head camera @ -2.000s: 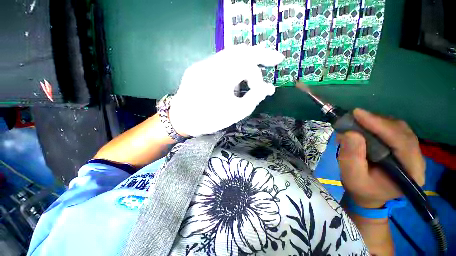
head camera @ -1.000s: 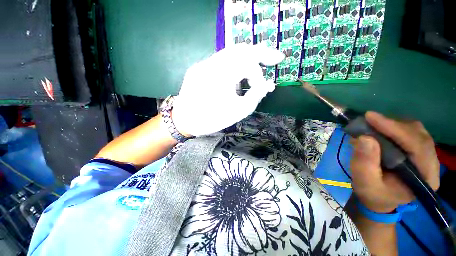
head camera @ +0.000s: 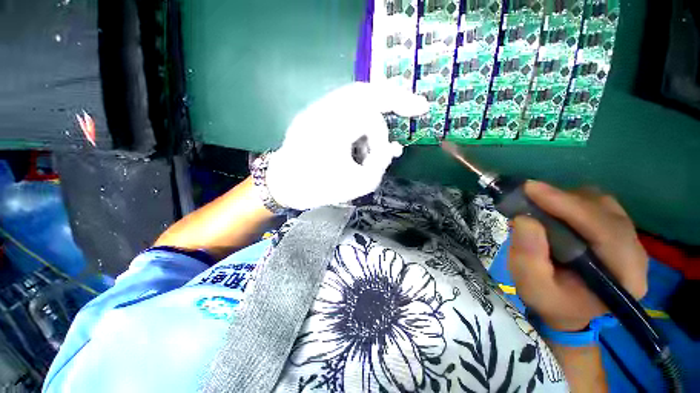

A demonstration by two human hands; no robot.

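Note:
The green PCB panel [head camera: 506,73] lies on the bench mat, its top cut off by the picture's edge. My left hand [head camera: 334,146], in a white glove with a dark spot near the palm, is at the panel's lower left corner. Its fingertips pinch a very thin strand, seemingly solder wire [head camera: 420,139], reaching toward the iron tip. My bare right hand [head camera: 572,249] grips the soldering iron [head camera: 549,222] like a pen. The iron's tip is at the panel's lower edge; whether it touches a board is too small to tell.
A strip of purple pad [head camera: 363,42] shows along the panel's left side on the green mat [head camera: 269,65]. Black sheets or trays [head camera: 50,77] stand at the left. A dark object [head camera: 675,57] is at the upper right. The iron's cord runs down at the lower right.
The view has shifted, so the panel and mat appear further right and slightly lower. My right hand and the iron's tip have moved left along the panel's lower edge. My gloved fingertips also sit further left.

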